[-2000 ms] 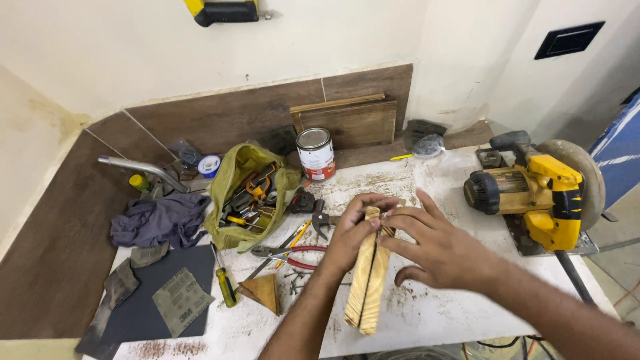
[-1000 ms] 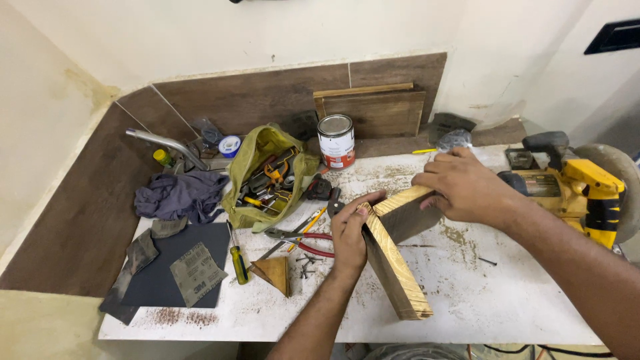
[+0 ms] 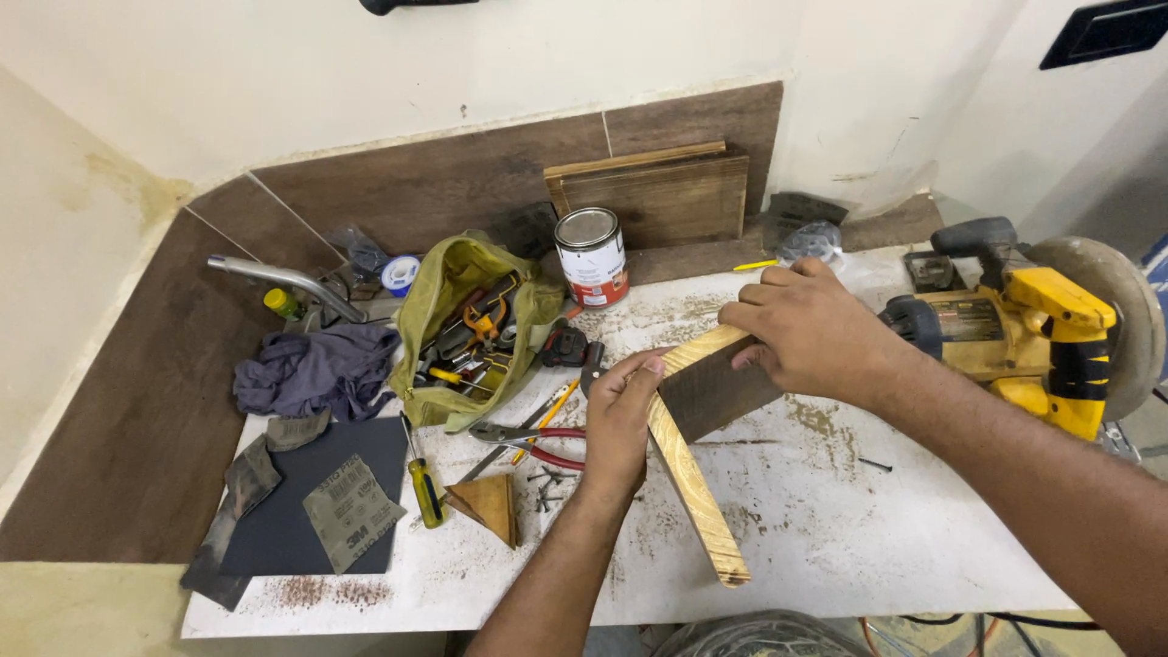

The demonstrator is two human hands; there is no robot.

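Two wooden boards meet at a corner above the white tabletop (image 3: 803,538). My left hand (image 3: 625,415) grips that corner, its thumb on the joint. One board (image 3: 698,497) runs down toward the table's front with its pale edge up; the other board (image 3: 721,388), dark-faced with a pale edge, runs up to the right. My right hand (image 3: 794,324) is closed over the far end of this second board. Just left of my left hand lie red-handled pliers (image 3: 552,447), a pencil (image 3: 547,424) and several screws (image 3: 547,484).
An open green tool bag (image 3: 420,351), a paint can (image 3: 591,260) and a tape measure (image 3: 564,347) stand behind. A yellow circular saw (image 3: 1031,328) sits at right. Sandpaper (image 3: 354,516), a screwdriver (image 3: 424,484), a wood triangle (image 3: 488,506) and a cloth (image 3: 315,365) lie at left.
The two boards, held together side by side two seconds ago, are now spread into an angle. My right hand has moved away from my left along with the second board.
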